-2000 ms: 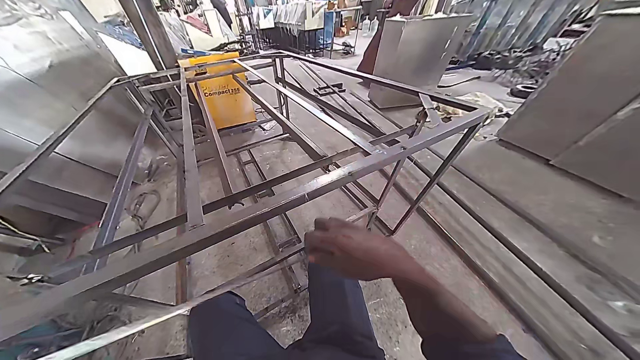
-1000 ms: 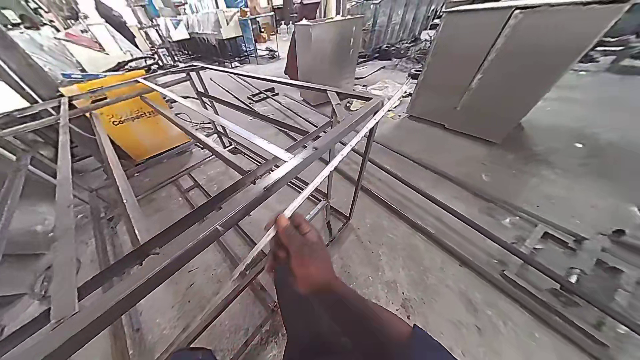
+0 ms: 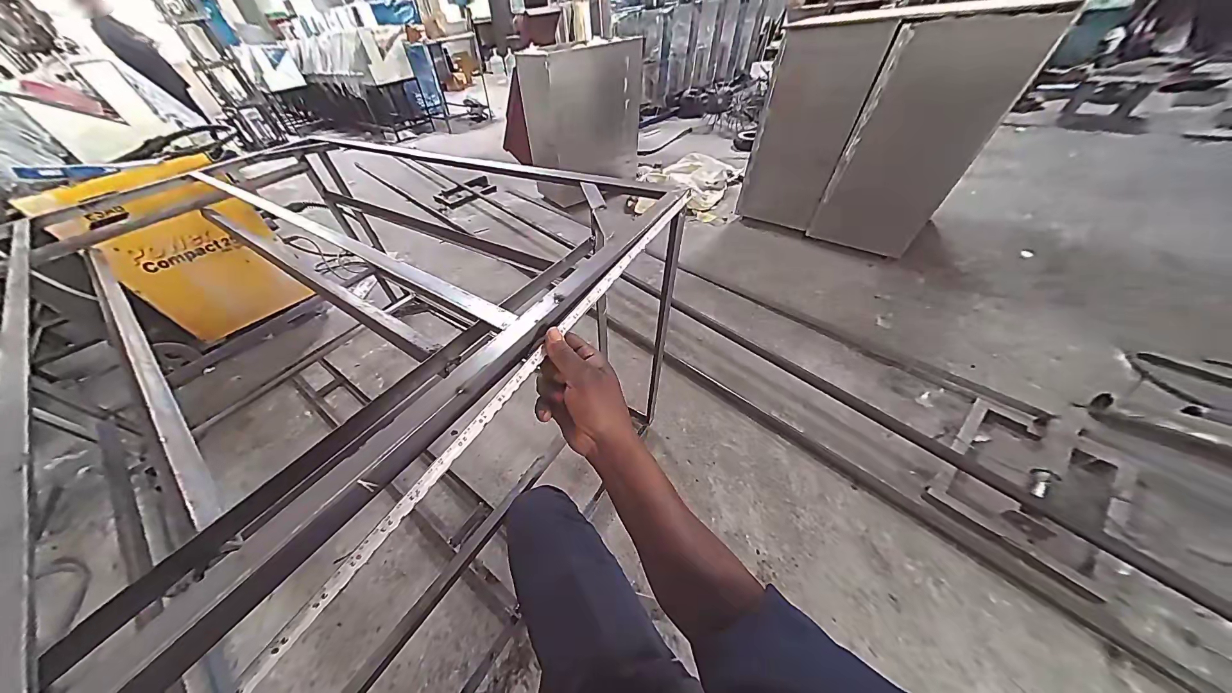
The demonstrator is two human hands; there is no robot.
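Observation:
A long pale measuring tape [image 3: 450, 454] with markings lies along the near side of a welded steel frame [image 3: 423, 423], from its far right corner down to the bottom edge of the view. My right hand [image 3: 577, 390] pinches the tape between thumb and fingers, close against the frame's side bar, about midway along its visible length. The arm in a dark blue sleeve reaches up from the bottom right. Flat crossbars [image 3: 356, 245] run across the frame's top. My left hand is out of view.
A yellow ESAB welding machine [image 3: 192, 255] stands beyond the frame at the left. Grey sheet-metal cabinets [image 3: 895, 125] [image 3: 582, 111] stand behind. Long steel bars [image 3: 818, 414] lie on the floor at the right, near small welded pieces [image 3: 972, 433]. A person [image 3: 144, 53] is far back left.
The view has swung to the right. My right hand, low near the frame's lower bar two seconds ago, is now up at its top side bar, on the tape.

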